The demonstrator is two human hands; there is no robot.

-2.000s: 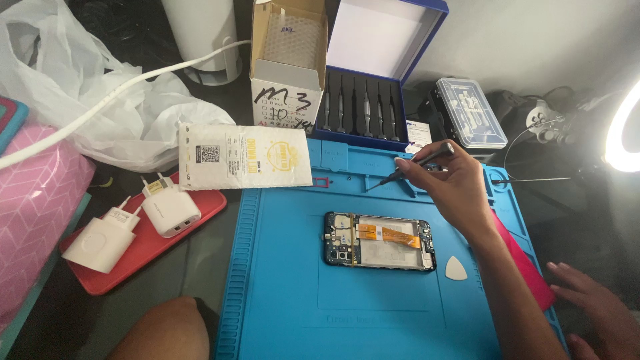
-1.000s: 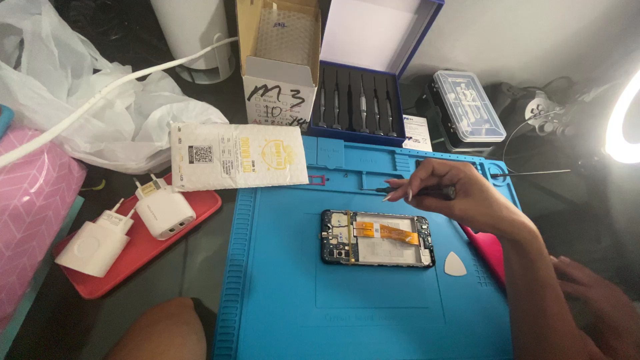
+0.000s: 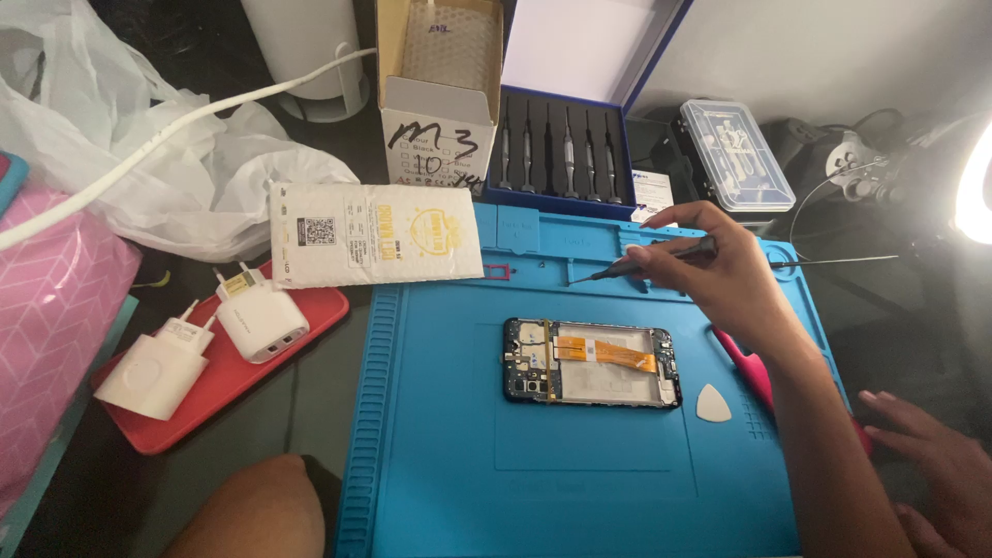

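Observation:
My right hand (image 3: 709, 271) is shut on a slim dark precision screwdriver (image 3: 620, 269), pinched between thumb and fingers. Its thin tip points left and down, at the upper tray strip of a blue silicone repair mat (image 3: 465, 496); contact is unclear. A small red frame-like part (image 3: 497, 272) lies in that strip, left of the tip. Below the hand rests an opened smartphone (image 3: 608, 387), with its circuit board and an orange flex cable (image 3: 604, 353) exposed. A white triangular pick (image 3: 713, 404) is right of the phone. My left hand is not identifiable.
Another hand (image 3: 938, 457), owner unclear, is at the right edge near a pink-red item (image 3: 744, 364). Behind the mat stand a screwdriver case (image 3: 562, 198), a cardboard box (image 3: 442, 124) and a clear-lidded box (image 3: 736, 155). Left are a padded packet (image 3: 341, 263), chargers (image 3: 260, 318) and a red case (image 3: 147, 438).
My right hand has shifted its hold on the screwdriver since one second ago; its index finger is now lifted and more of the shaft shows. The phone has stayed in place on the mat.

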